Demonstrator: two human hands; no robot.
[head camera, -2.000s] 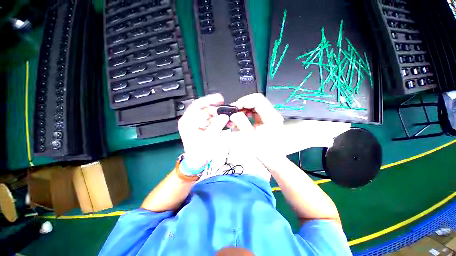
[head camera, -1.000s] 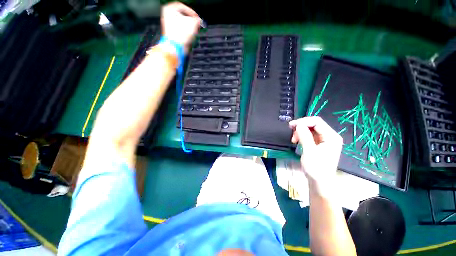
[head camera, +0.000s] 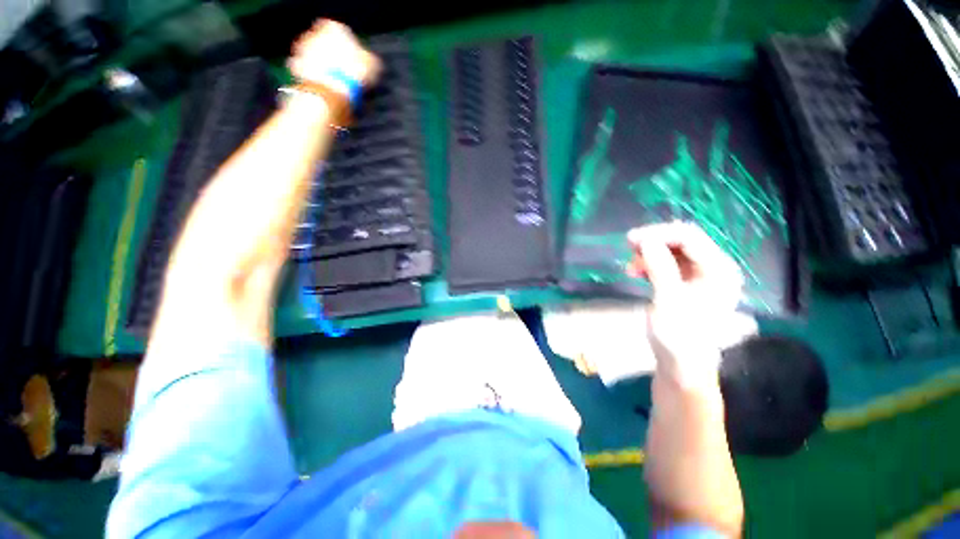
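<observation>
The frame is blurred by motion. My left hand (head camera: 332, 61) is stretched out over the far end of the stacked trays (head camera: 368, 184), fingers curled. Whether it holds anything cannot be seen. My right hand (head camera: 690, 272) is over the near part of the flat tray (head camera: 674, 100), with thumb and fingertips close together. I cannot tell if a small part is between them. Green sticks (head camera: 716, 190) lie scattered in the flat tray. The pocketed tray (head camera: 500, 247) between my hands has dark housings in two rows, the left row shorter. A blue cord hangs from my left wrist strap (head camera: 345, 86).
Another long tray (head camera: 205, 179) lies left of the stacked trays. The right-side tray stack (head camera: 842, 158) stands beyond the flat tray. White paper or cloth (head camera: 605, 332) hangs at the bench edge. A round black stool (head camera: 774, 395) is at the lower right, cardboard (head camera: 108, 400) at the lower left.
My hands were together around a dark housing two seconds ago. They have parted: my left hand reached to the far left, my right hand moved right over the flat tray. The view has shifted.
</observation>
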